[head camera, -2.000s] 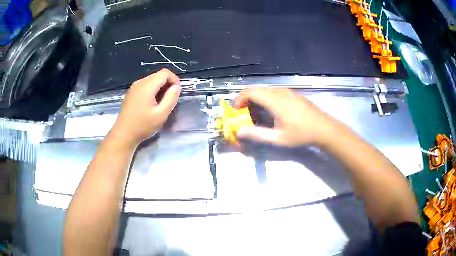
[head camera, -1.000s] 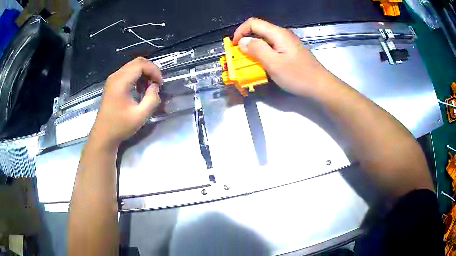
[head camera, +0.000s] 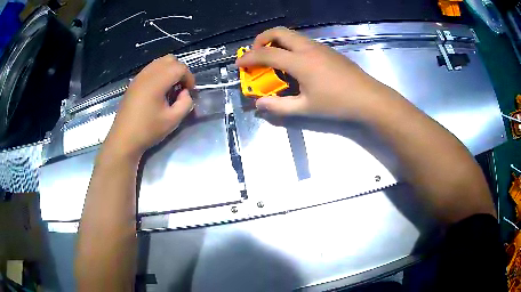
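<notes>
My right hand (head camera: 311, 74) grips an orange unit (head camera: 260, 78) between thumb and fingers, just over the front of the metal fixture. A white lead (head camera: 217, 85) runs left from the unit to my left hand (head camera: 161, 102). My left fingers and thumb are closed on the lead's far end; the tip itself is hidden by the fingers. The lead passes over the small fixture (head camera: 224, 71) on the metal plate (head camera: 188, 171).
The rail (head camera: 394, 39) runs along the plate's back edge, with a bracket (head camera: 448, 51) at right. Loose white wires (head camera: 165, 31) lie on the black mat (head camera: 240, 14). A black tub (head camera: 34, 85) stands left. More orange units (head camera: 516, 251) lie at the right edge.
The orange unit has turned and moved slightly left in my right hand, after moving back from its earlier place. My left hand is closer to it. The camera view has shifted.
</notes>
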